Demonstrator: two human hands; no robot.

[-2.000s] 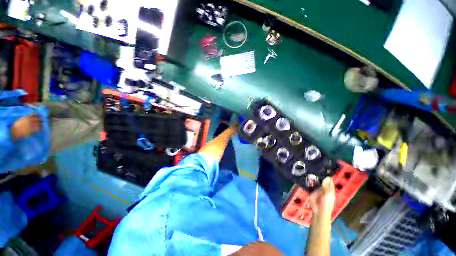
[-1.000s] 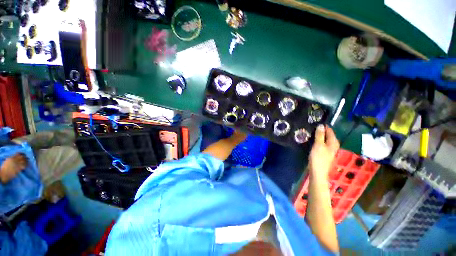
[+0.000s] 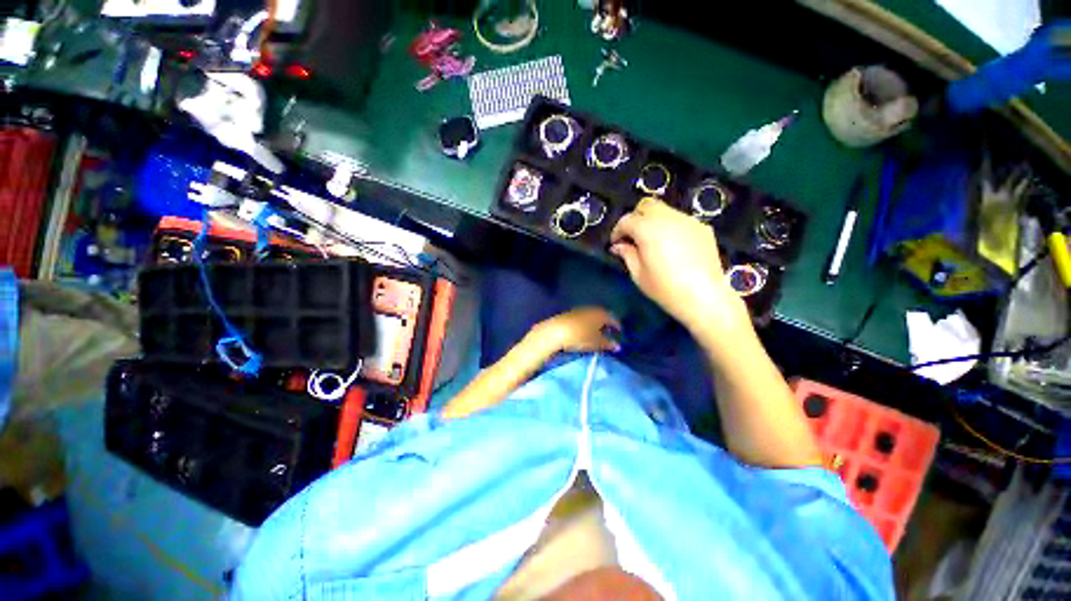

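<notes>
A black compartment tray (image 3: 622, 186) lies tilted across the front edge of the green bench. Round watch heads with silver or gold rims sit in its pockets, such as one (image 3: 556, 133) at the upper left. My right hand (image 3: 669, 252) is over the tray's lower row, fingers bent down at a pocket. It covers part of that row, and what its fingertips touch is hidden. My left hand (image 3: 584, 332) is below the tray, in front of my body, off the tray. A small dark spot shows at its fingertips; whether it holds something is unclear.
Stacked black trays (image 3: 253, 315) with a blue cord (image 3: 238, 355) are on the left. A red-orange parts tray (image 3: 869, 452) is at the lower right. A squeeze bottle (image 3: 758, 143), white pen (image 3: 841, 244), perforated sheet (image 3: 518, 90) and round dish (image 3: 506, 24) lie on the bench.
Both hands have let go of the black tray's ends. My right hand has moved left over its pockets. My left hand has come down in front of my body.
</notes>
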